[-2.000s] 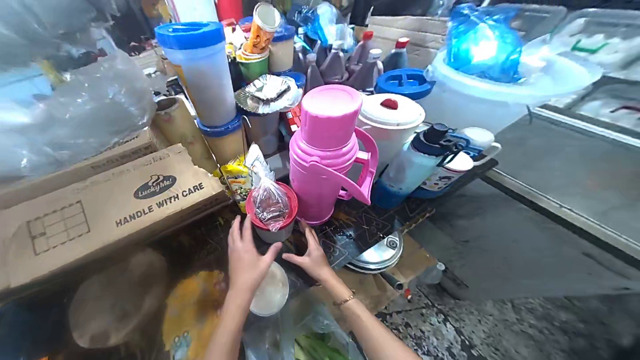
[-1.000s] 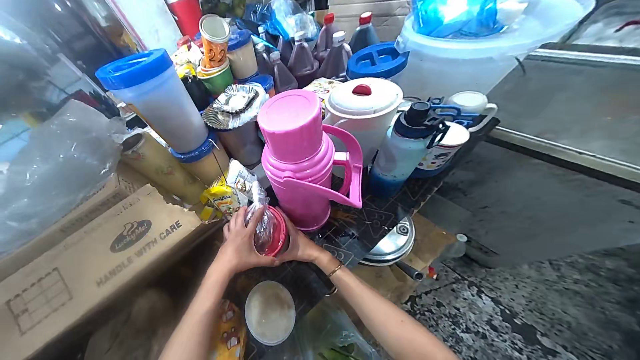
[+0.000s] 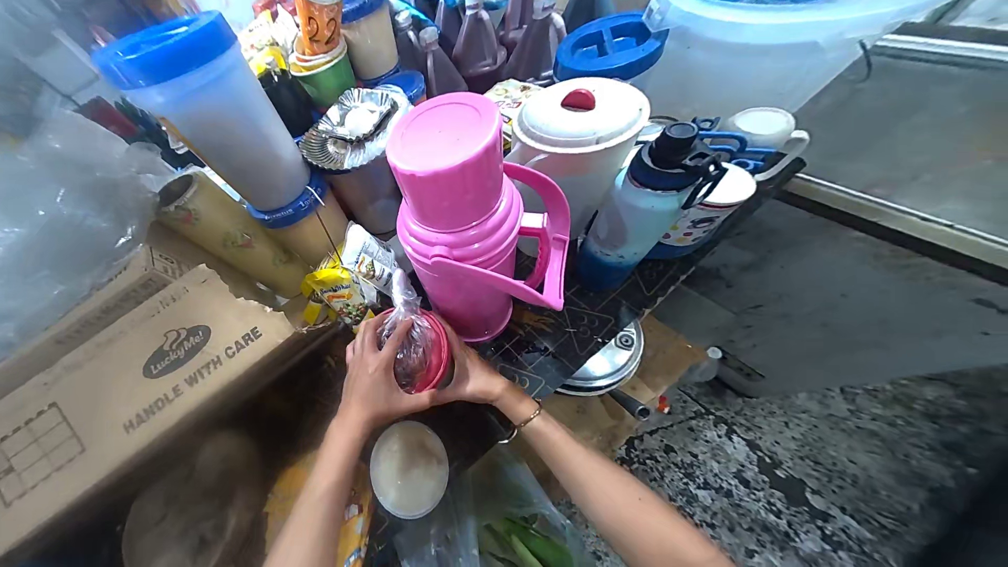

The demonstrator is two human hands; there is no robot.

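Note:
My left hand (image 3: 378,374) grips the left side of a red-rimmed container (image 3: 437,354), and my right hand (image 3: 471,374) holds its right side. A knotted clear plastic bag (image 3: 408,335) with dark contents sits in the top of the container, with my left fingers against it. Just behind my hands stands a pink plastic thermos jug (image 3: 461,236), its handle to the right. Below my hands is a round tub with a pale top (image 3: 409,470). Yellow and white food packets (image 3: 339,291) lie behind my left hand. The container's lower part is hidden by my hands.
An open cardboard box (image 3: 157,370) lies at left, beside clear plastic (image 3: 71,220). Behind stand a blue-lidded container (image 3: 213,110), a white pitcher (image 3: 579,142) and dark bottles (image 3: 480,47). A blue flask (image 3: 638,209) is near the right edge. A metal lid (image 3: 606,362) lies lower.
Both hands have closed around the red-rimmed container; two seconds ago they were spread apart beside it. The view has shifted closer.

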